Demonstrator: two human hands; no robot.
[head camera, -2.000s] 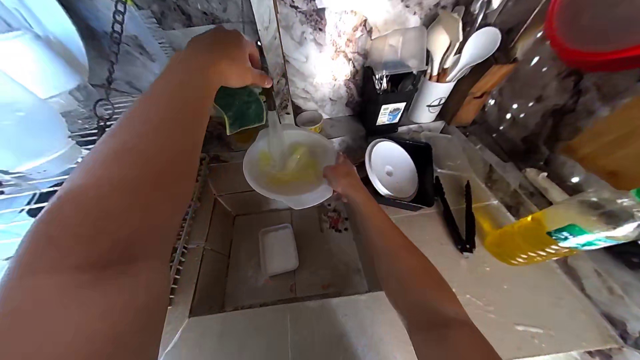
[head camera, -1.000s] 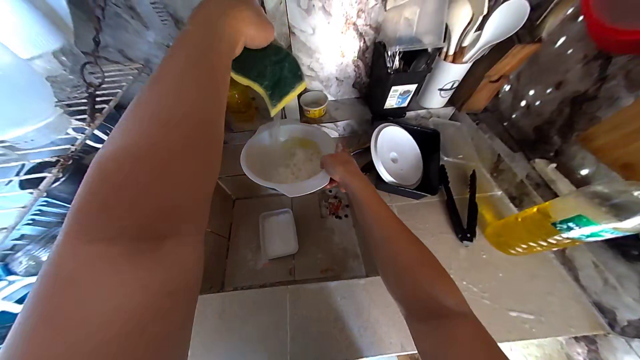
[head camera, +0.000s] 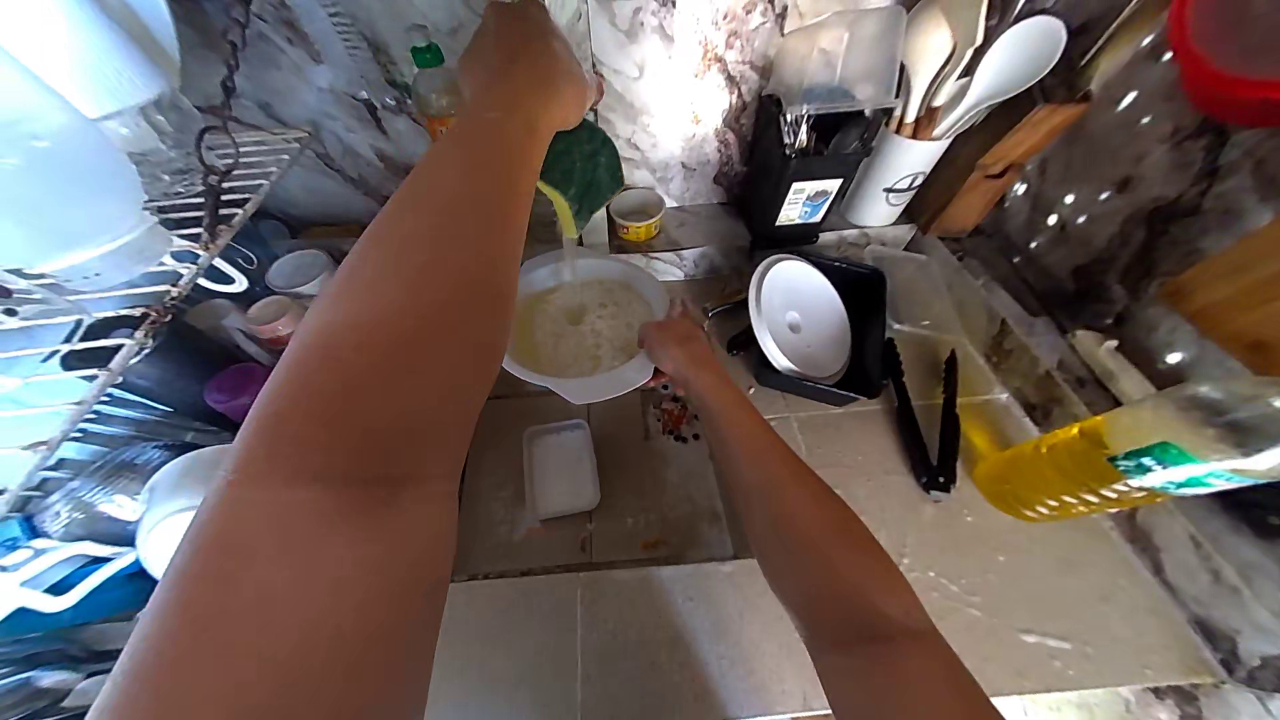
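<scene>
My left hand (head camera: 530, 70) is raised at the top, closed around a green and yellow scouring sponge (head camera: 585, 172); its fingertips are partly hidden. Beneath the sponge, a stream of water falls into a white plastic bowl (head camera: 570, 385), where cloudy, pale yellow liquid (head camera: 590, 325) stands with bubbles. My right hand (head camera: 680, 345) grips the bowl's right rim, fingers partly out of sight under it. The bowl is held over a tiled sink basin (head camera: 650, 520). Lower in the basin lies a small white rectangular tray (head camera: 562, 468), with colourful scraps (head camera: 677, 418) to its right.
A wire dish rack (head camera: 150, 325) with cups and dishes stands left. Behind the bowl are a yellow tub (head camera: 637, 215) and a green-capped bottle (head camera: 430, 80). At right: a round white lid (head camera: 800, 318) in a black container, black tongs (head camera: 930, 420), a yellow-liquid bottle (head camera: 1080, 465), a utensil holder (head camera: 890, 180).
The liquid in the bowl has risen and turned cloudier, hiding the yellowish bottom seen two seconds ago. My left hand with the sponge has moved up. My right hand keeps hold of the rim.
</scene>
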